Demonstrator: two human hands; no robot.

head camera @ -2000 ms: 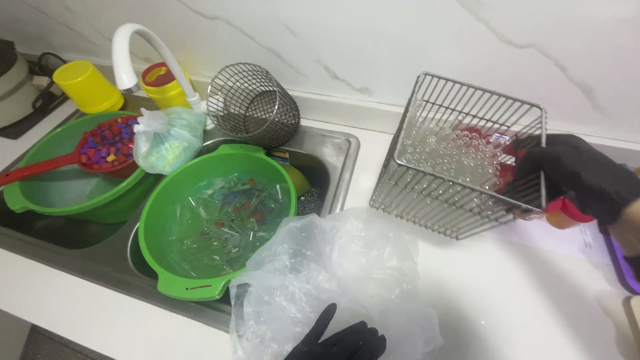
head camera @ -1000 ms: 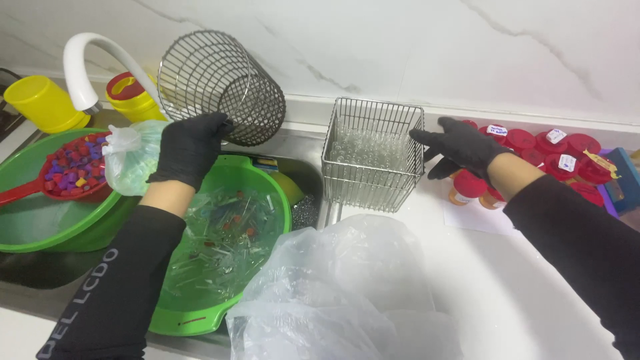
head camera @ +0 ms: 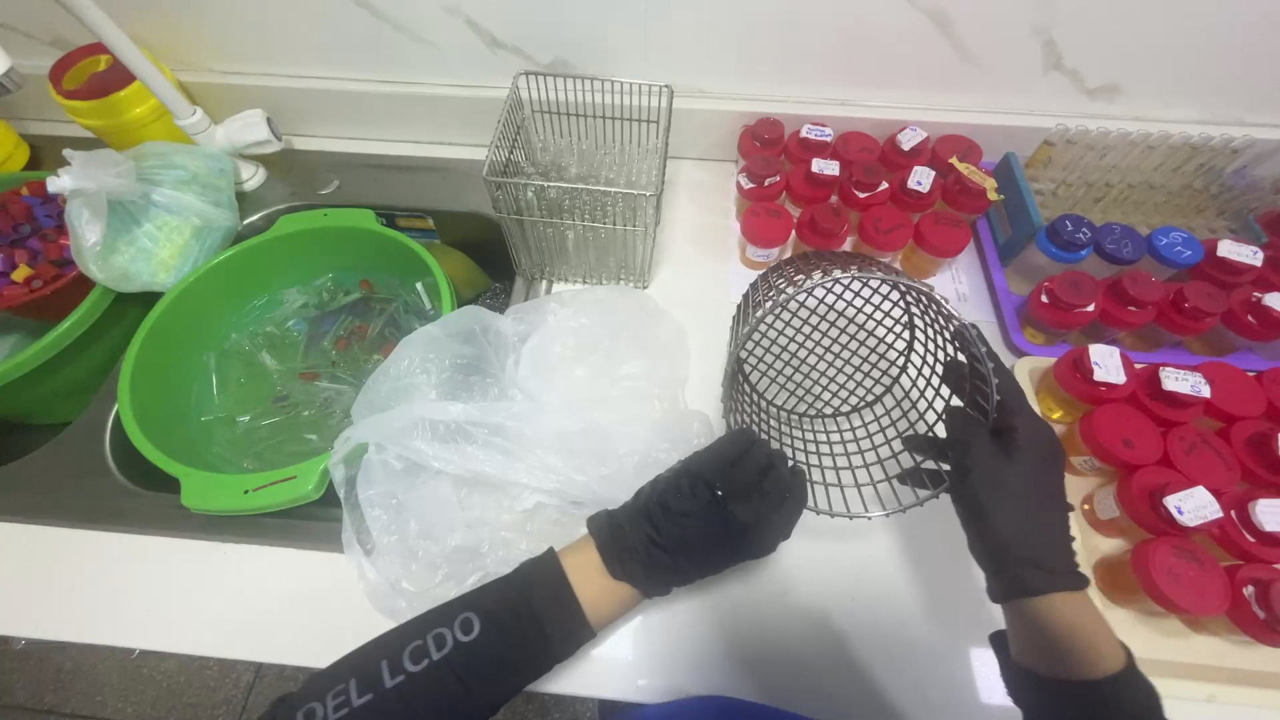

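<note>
A round wire-mesh basket (head camera: 850, 380) is between my hands above the white counter, its open end facing me. My left hand (head camera: 715, 510), in a black glove, has its fingers curled at the basket's lower left rim. My right hand (head camera: 1000, 465), also gloved in black, grips the right side of the rim. Behind a crumpled clear plastic bag (head camera: 500, 430), a rectangular wire basket (head camera: 580, 185) holds many clear glass tubes. In the sink at left, a green basin (head camera: 160, 350) contains glass tubes and some red pieces in liquid.
Red-lidded specimen jars (head camera: 860, 190) stand by the wall; more fill a purple tray (head camera: 1010, 320) and a cream tray (head camera: 1110, 625) at right. A rack of tubes (head camera: 1150, 180) is behind them. At left are a tied plastic bag (head camera: 150, 215), a yellow container (head camera: 120, 105) and a white faucet (head camera: 150, 80).
The round mesh basket has moved from behind the sink to the counter at right, now in both hands. My right hand has left the rectangular basket. The view has shifted right.
</note>
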